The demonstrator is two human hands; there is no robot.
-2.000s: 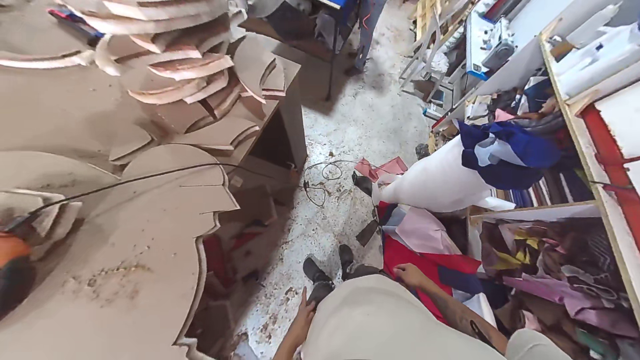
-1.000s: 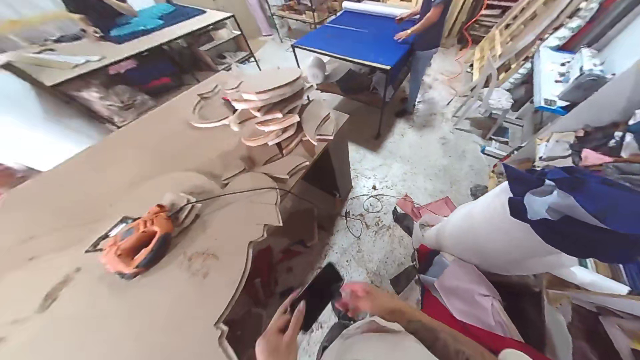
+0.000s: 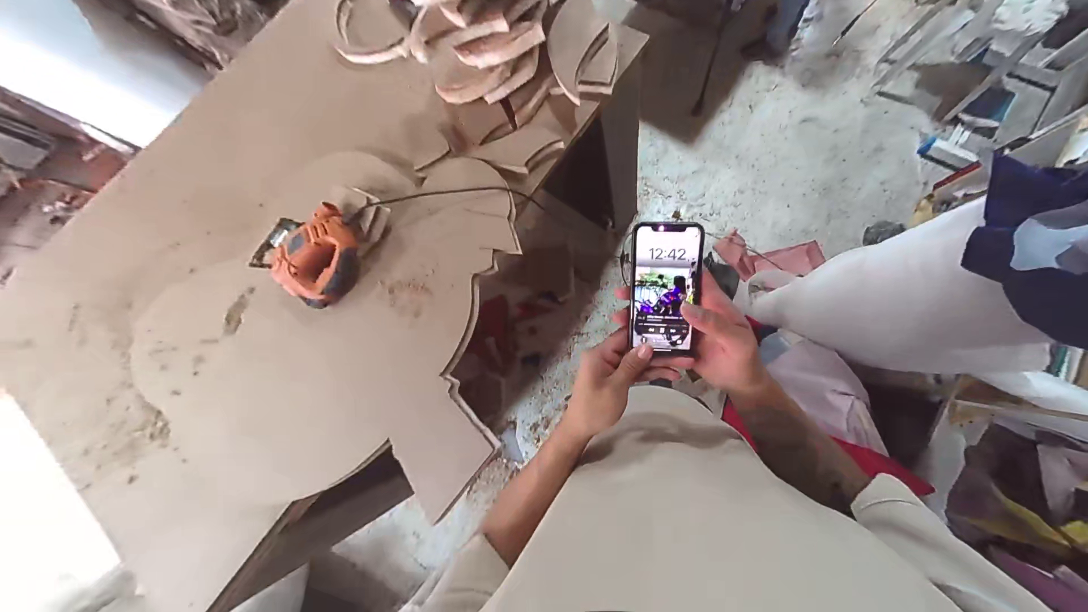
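A smartphone [image 3: 665,289] with a lit screen is upright in front of my body, held in both hands. My left hand [image 3: 602,382] grips its lower left side, thumb at the bottom edge. Around the right side is my right hand [image 3: 722,336], its thumb over the screen. To the left, an orange and black jigsaw [image 3: 316,259] lies on a large brown fibreboard sheet [image 3: 340,382] with a cut, stepped edge. Its cord runs right, over the sheet's edge. Curved cut board pieces [image 3: 493,51] are piled at the far end of the sheet.
On my right stands a large white roll [image 3: 892,289] with dark blue fabric [image 3: 1028,246] over it. Pink fabric [image 3: 782,255] lies on the dusty concrete floor [image 3: 739,170]. A bin of mixed cloth scraps [image 3: 1011,501] is at the lower right. Sawdust lies on the board.
Two seconds ago my hands were apart and low, with no phone visible. One second ago the phone's screen was dark; it is now lit, with both hands on it. The view has tilted down.
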